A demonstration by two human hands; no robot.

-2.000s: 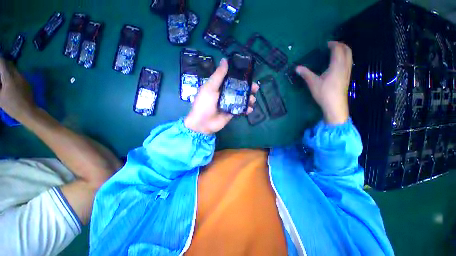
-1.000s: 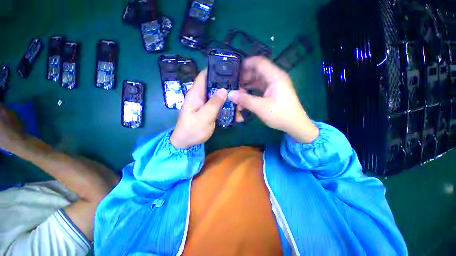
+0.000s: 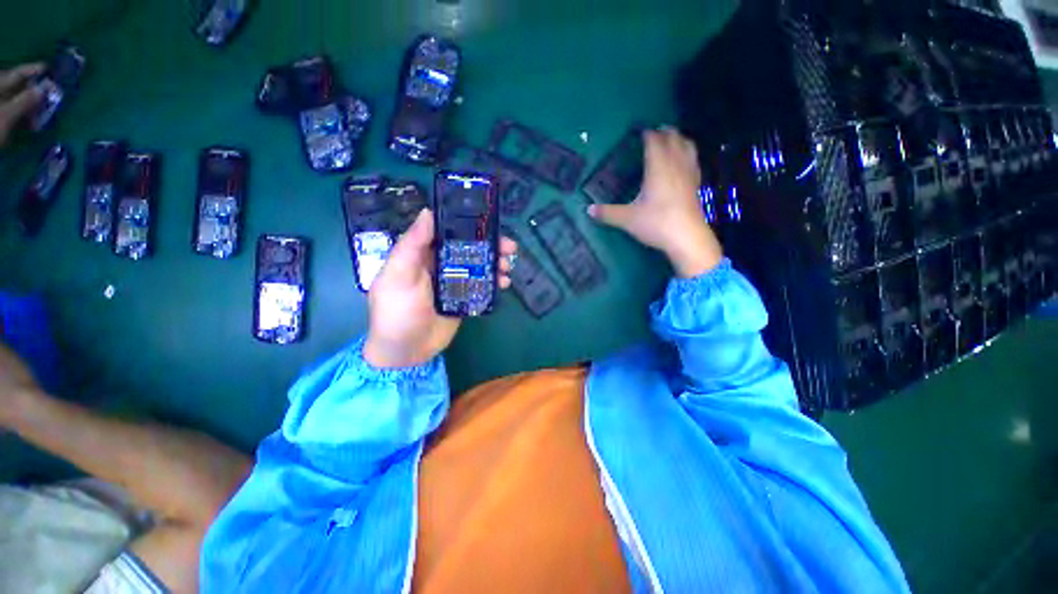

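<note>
My left hand point(image 3: 406, 290) holds an open phone unit point(image 3: 466, 244) upright, its blue board and silvery patches facing me, thumb on the left edge and fingertips on the right. My right hand point(image 3: 667, 200) is at the right with thumb and fingers spread around a black rear housing point(image 3: 613, 172); no firm grip on it shows. More thin black rear housings point(image 3: 569, 250) lie between the hands, some overlapping. Two open phone units point(image 3: 371, 238) lie overlapped just left of the held one, partly hidden by my left hand.
More open phone units point(image 3: 218, 203) lie across the green bench mat point(image 3: 174, 308). A tall stack of shiny black trays point(image 3: 893, 221) stands at right. Another person's arm point(image 3: 128, 464) reaches in at left by a blue bin point(image 3: 26, 337); a hand touches a unit at upper left.
A second ago both my hands were on the phone unit. My right hand has moved off to the right, to a rear housing; my left still holds a unit. The view has shifted.
</note>
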